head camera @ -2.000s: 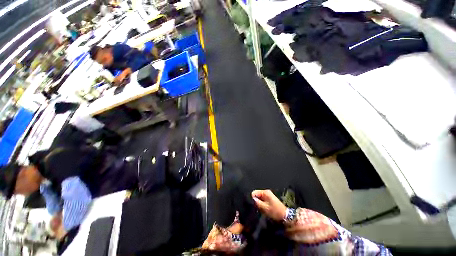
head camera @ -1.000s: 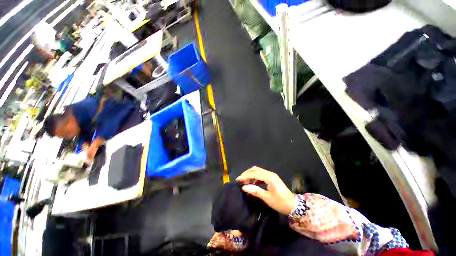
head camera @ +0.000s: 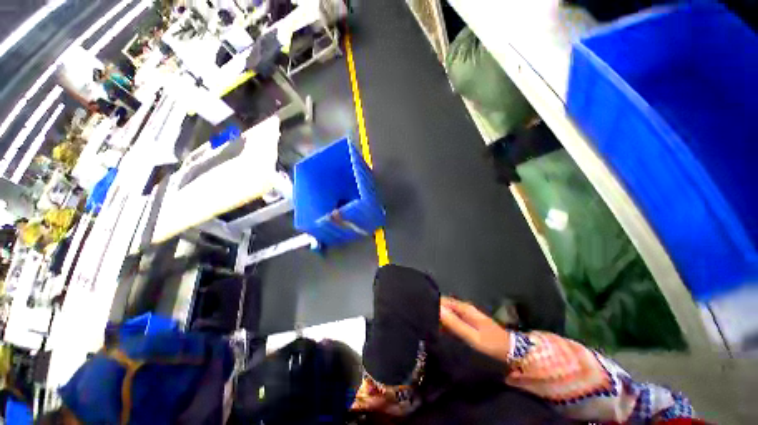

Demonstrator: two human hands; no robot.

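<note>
A bundle of black work pieces (head camera: 402,319) is held in front of my body at the bottom centre, with a rounded end pointing up. My right hand (head camera: 474,325) grips it from the right side; its fingertips are partly hidden by the dark fabric. Of my left arm only a bit of patterned sleeve shows below and left of the bundle. My left hand is hidden behind the black pieces.
A dark aisle with a yellow line (head camera: 360,108) runs ahead. A blue bin (head camera: 339,195) stands left of it. A large blue bin (head camera: 657,158) is on the right table, above green sacks (head camera: 573,241). A person in blue (head camera: 158,373) is at lower left.
The view has moved forward along the aisle. The black bundle has come up higher and shows more clearly. My right hand has moved slightly right and down, still on the bundle.
</note>
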